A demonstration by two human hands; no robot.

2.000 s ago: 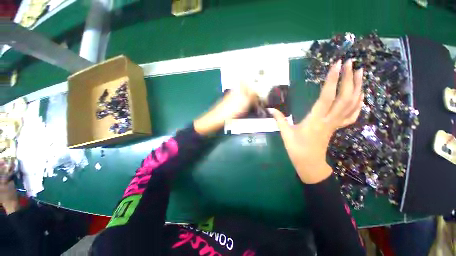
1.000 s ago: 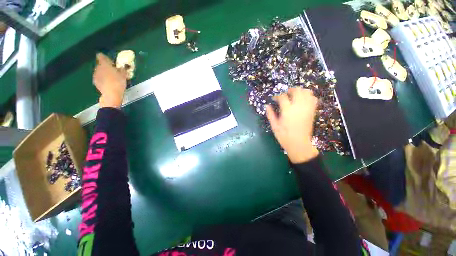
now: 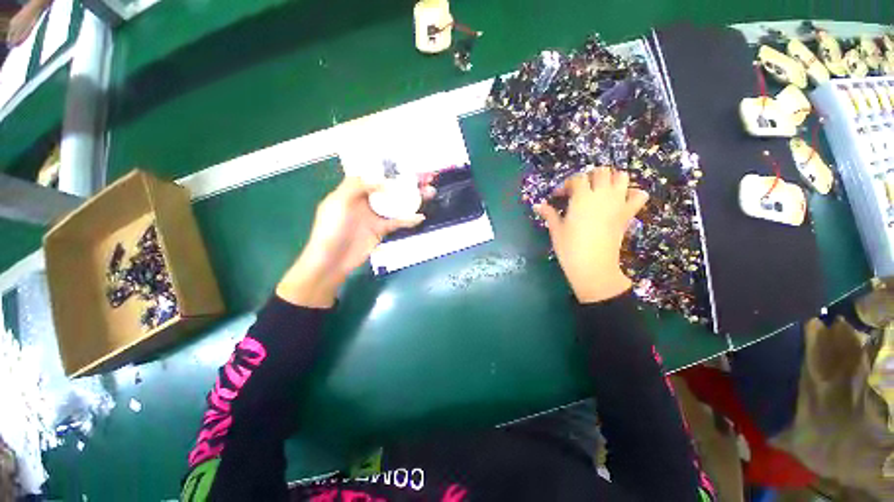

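My left hand (image 3: 343, 230) holds a cream-white housing (image 3: 397, 200) over the white work pad (image 3: 431, 143) with its black strip (image 3: 453, 201). Its fingers curl round the housing's side, and small dark bits show near its top edge. My right hand (image 3: 591, 227) is at the lower left part of the large heap of small electronic modules (image 3: 578, 113), palm down with fingertips in the heap. The fingertips are partly hidden among the pieces, so I cannot tell if they grip one.
An open cardboard box (image 3: 199, 250) with dark parts stands at left. A housing with red wire (image 3: 432, 26) lies on the green conveyor. Right of the heap is a black mat (image 3: 720, 127), with housings (image 3: 772, 200) and a pale tray (image 3: 863, 147) at far right.
My left hand has come back from the conveyor to the work pad with a housing in it. My right hand stays at the heap. The camera view has shifted.
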